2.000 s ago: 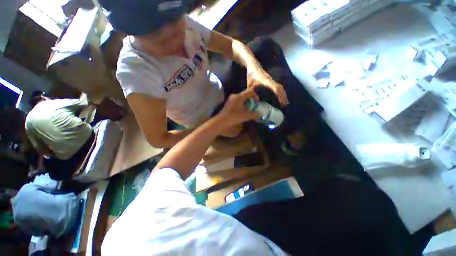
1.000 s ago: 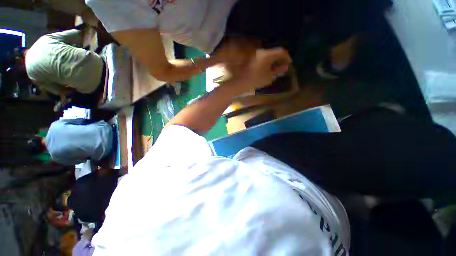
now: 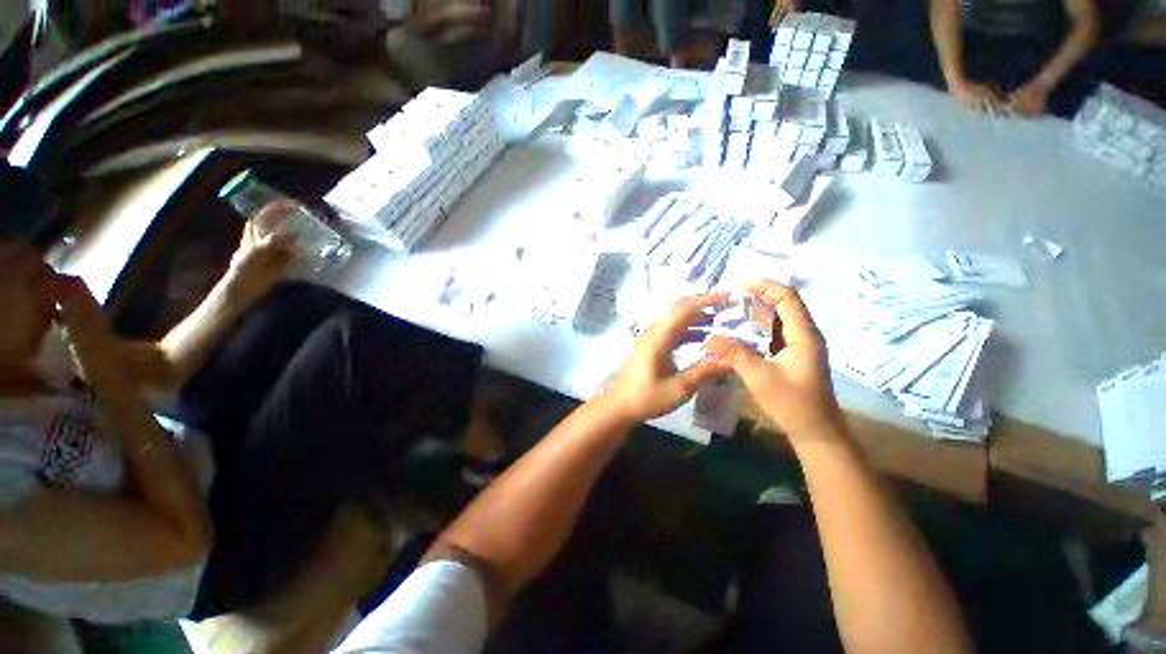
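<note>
My left hand (image 3: 665,360) and my right hand (image 3: 790,364) are close together above the table's near edge. Both hold a small white paper or carton piece (image 3: 742,322) between their fingertips. The fingers cover part of it, and its exact shape is blurred. Below and beside the hands, another white carton piece (image 3: 716,406) shows at the table edge. To the right of my right hand lies a fanned pile of flat cartons (image 3: 940,364). A second fan of flat cartons (image 3: 691,239) lies beyond my hands.
White-covered table (image 3: 1023,205) with brown cardboard (image 3: 921,457) at its near edge. Stacked finished cartons (image 3: 428,160) stand at the left and more stacks (image 3: 806,58) at the far side. At left, a seated person holds a clear bottle (image 3: 301,228). Another person's hands (image 3: 1004,97) rest at the far edge.
The view has swung from the neighbouring person and floor to the table. My hands are now together over its edge with a white piece. The neighbour now holds the bottle.
</note>
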